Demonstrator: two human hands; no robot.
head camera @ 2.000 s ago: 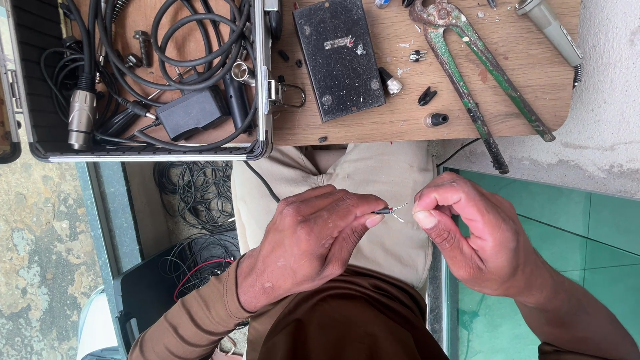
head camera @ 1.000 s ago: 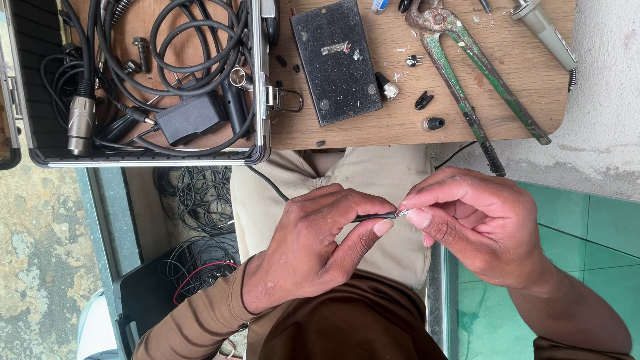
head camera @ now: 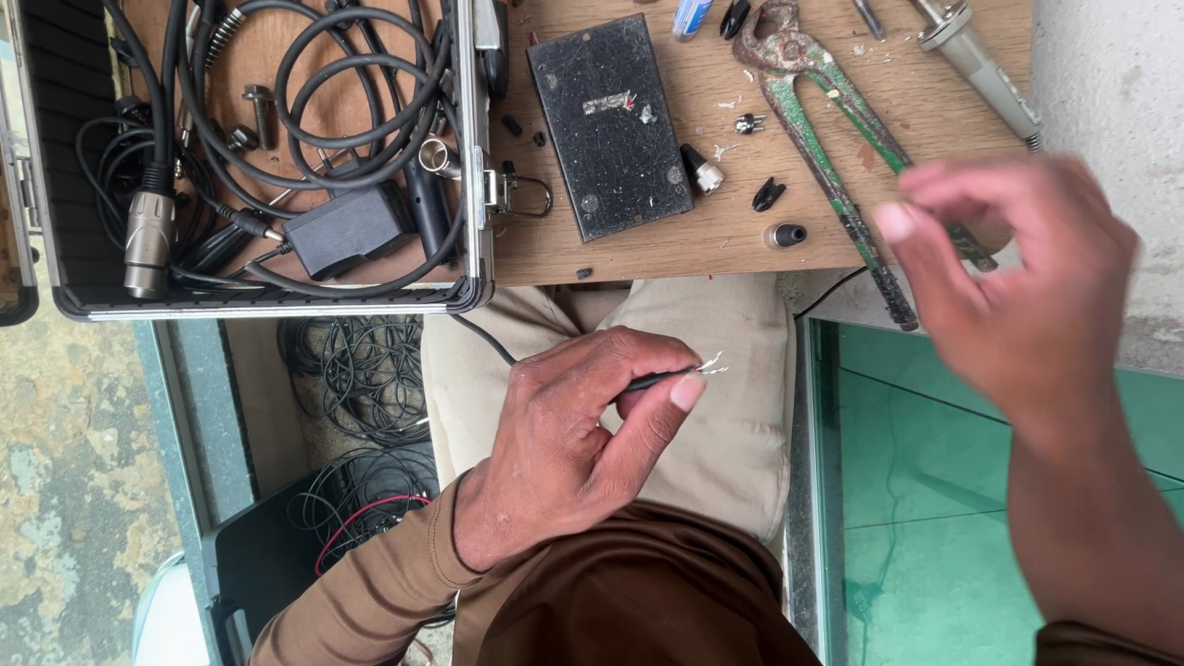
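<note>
My left hand pinches a black cable between thumb and forefinger above my lap. Bare, separated wire strands stick out to the right of the fingertips. My right hand, blurred, is raised over the table's right edge, beside the handles of green, rusty pincers; whether its fingertips hold anything cannot be told. On the wooden table lie a metal connector shell with a black end, a small pin insert, a black plastic clip and a connector end cap.
An open case with coiled cables, an XLR connector and a power adapter stands at left. A black box and a soldering iron lie on the table. Tangled cables are below left; green glass is at right.
My right hand has moved away from the cable end, up and to the right, over the table edge. My left hand still holds the cable, whose bare strands are now exposed.
</note>
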